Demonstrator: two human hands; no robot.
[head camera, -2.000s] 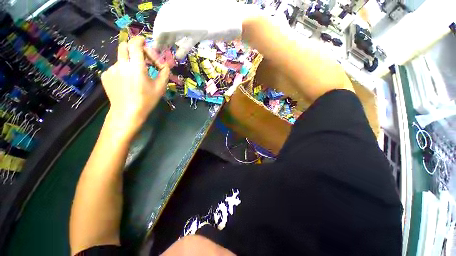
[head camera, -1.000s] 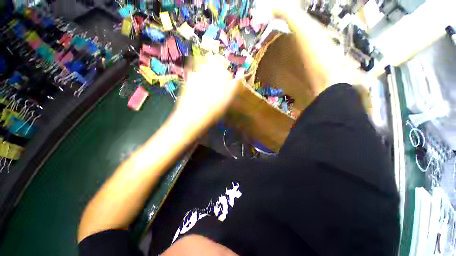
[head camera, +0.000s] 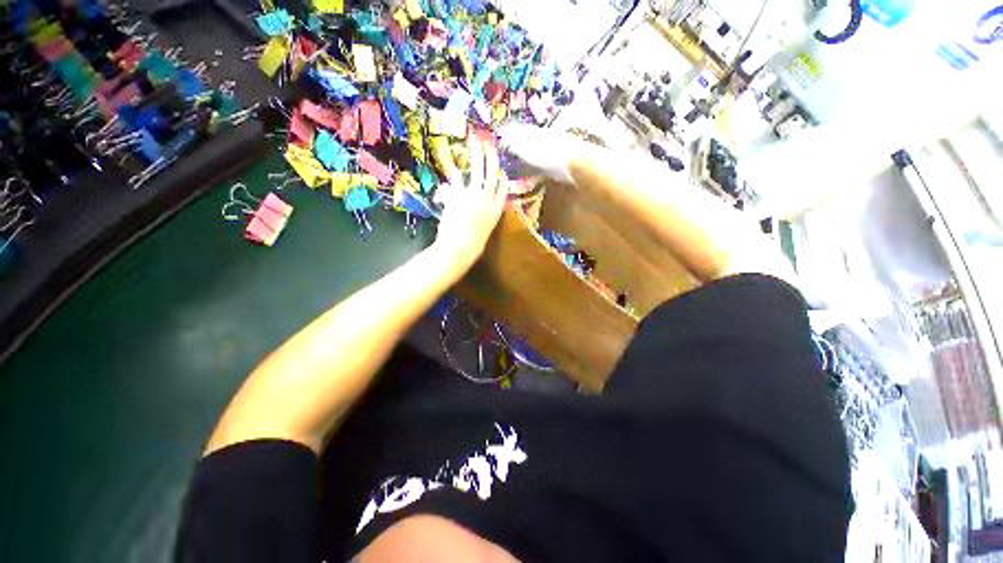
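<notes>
A jumbled pile of coloured binder clips (head camera: 379, 110) lies on the dark green bench at the top centre. My bare left hand (head camera: 473, 203) rests against the pile's near right edge, beside the open cardboard box (head camera: 539, 291); whether its fingers hold a clip cannot be told. My right hand (head camera: 550, 148), in a white glove, is at the pile's right side above the box's far rim; its fingers are washed out. One pink-red binder clip (head camera: 268, 219) lies alone on the bench, left of the pile. Some clips show inside the box.
A black compartment tray (head camera: 165, 209) with rows of clips and dark parts stands at the left, its curved edge towards me. Equipment and small dark parts (head camera: 715, 165) stand beyond the box. White shelving or racks are at the far right.
My left hand has moved right from the pile's left side to the box edge. My gloved right hand has come down to the pile's right side. A pink-red clip now lies apart on the bench.
</notes>
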